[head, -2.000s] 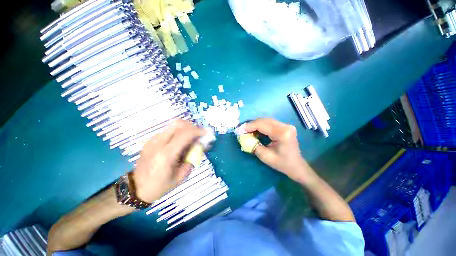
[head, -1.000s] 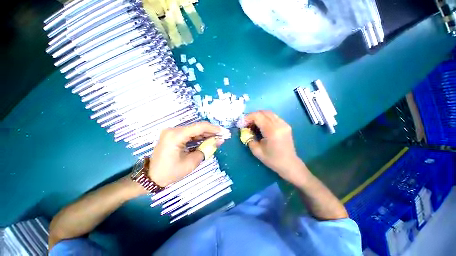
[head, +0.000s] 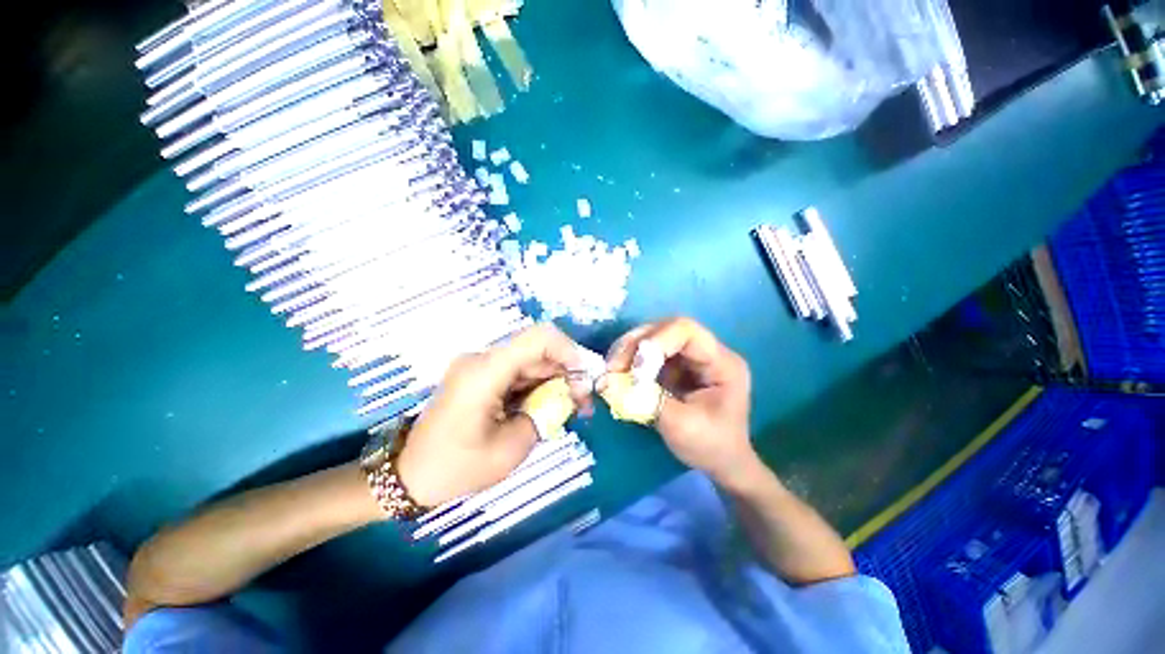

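Note:
My left hand (head: 492, 415) and my right hand (head: 690, 390) meet fingertip to fingertip below the loose pile of small white plastic pieces (head: 575, 277). Both are closed in a pinch around something small and whitish; the fingers hide most of it. A white piece (head: 649, 362) shows at my right fingers. Both thumbs have cream-yellow coverings. A long slanting row of silvery metal rods (head: 345, 192) lies left of the pile; my left hand and forearm are over its near part. Whether a rod is in my left hand is hidden.
A separate short stack of rods (head: 805, 272) lies on the right. A clear plastic bag (head: 818, 77) and yellow strips (head: 460, 51) lie at the far side. Bagged rods (head: 64, 607) show at the lower left. Blue crates (head: 1022, 511) stand beside the bench at right.
My hands have come together; they were apart beside the pile. My right hand has turned and moved slightly nearer to me. The whole view has shifted a little.

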